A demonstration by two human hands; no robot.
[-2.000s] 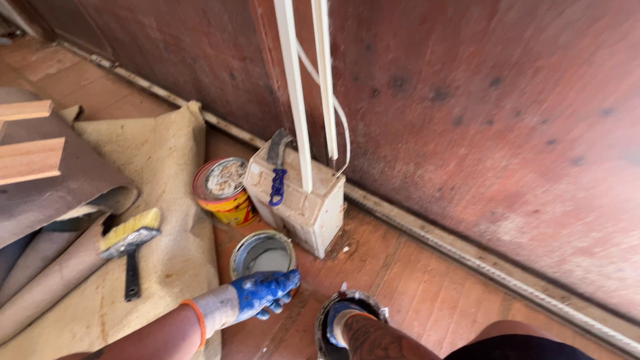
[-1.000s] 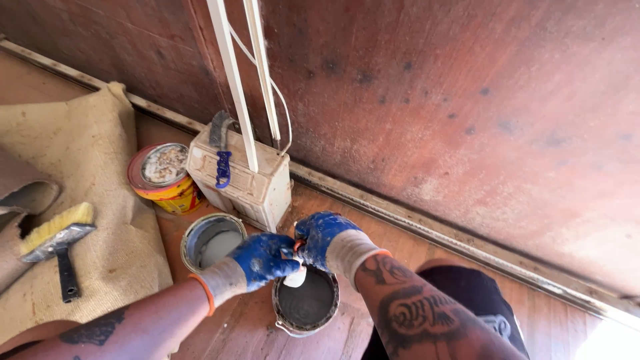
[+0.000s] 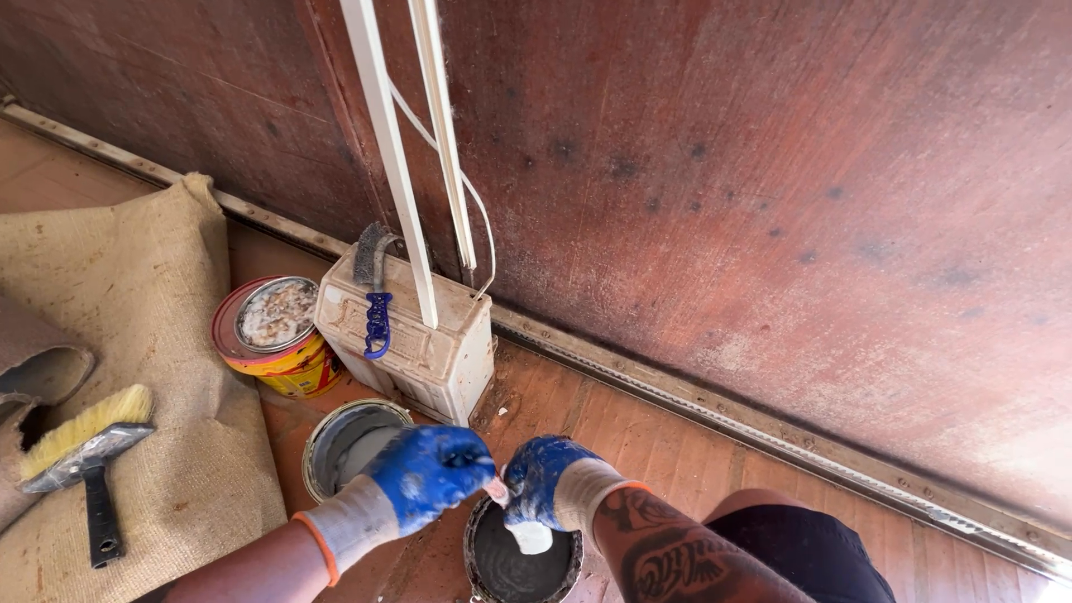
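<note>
Both hands wear blue-coated work gloves and meet over a tin of dark grey paint (image 3: 521, 565). My right hand (image 3: 548, 481) is closed on a small object with a white, flat lower end (image 3: 531, 537) above the paint; its kind is unclear. My left hand (image 3: 435, 473) is closed beside it, its fingertips at a small pinkish piece (image 3: 497, 491) between the hands; whether it grips that piece is unclear. Partly behind my left hand stands an open tin with lighter grey contents (image 3: 343, 444).
A beige motor housing (image 3: 452, 360) stands by a reddish panel gate (image 3: 754, 209), a wire brush with blue handle (image 3: 378, 322) on it. Near it are a red and yellow bucket (image 3: 293, 373), a wide yellow-bristled brush (image 3: 96, 456) on beige fabric (image 3: 201, 469), and a floor rail (image 3: 670, 383).
Two seconds ago only my left hand showed clearly, by the lighter grey tin. Both hands have since come together over the dark paint. The white-ended object shows more clearly now.
</note>
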